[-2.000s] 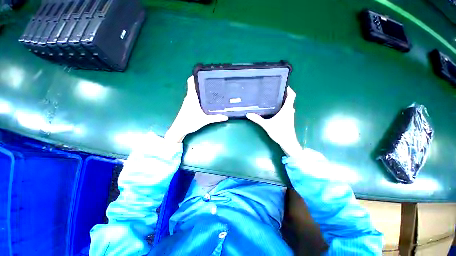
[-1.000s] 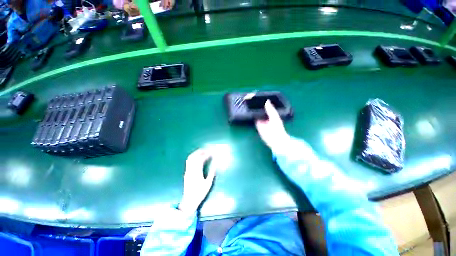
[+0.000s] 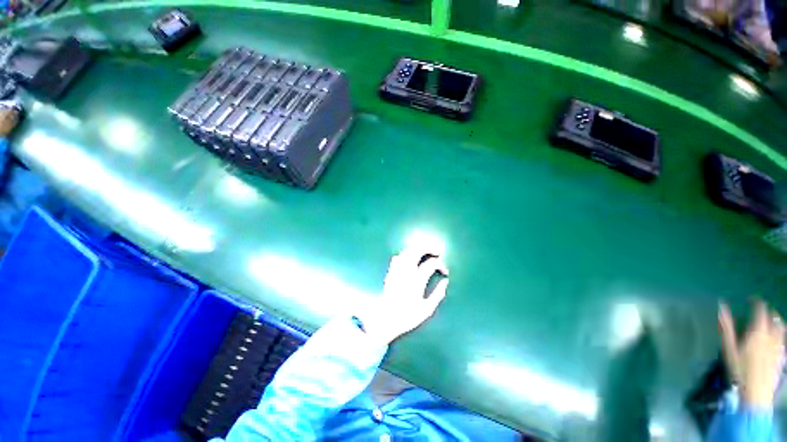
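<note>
My left hand (image 3: 416, 293) rests on the green bench near the front edge, fingers loosely curled apart, holding nothing. My right hand (image 3: 752, 350) is blurred at the lower right, over a dark thing (image 3: 709, 388) mostly hidden by the hand and sleeve; its grip cannot be told. Handheld devices lie screen up along the far side: one (image 3: 431, 86) right of the stack, one (image 3: 608, 138) farther right, and one (image 3: 746, 186) near the right edge.
A stack of upright dark units (image 3: 267, 116) stands left of centre. A small device (image 3: 174, 29) and a dark block (image 3: 53, 65) lie farther left. Blue totes (image 3: 52, 337) are below the bench at left, one with dark ribbed parts (image 3: 237, 375). Another person's hand shows at the left edge.
My right hand has let go of the device and moved to the lower right. My left hand stays empty at the bench front. The view has turned and tilted.
</note>
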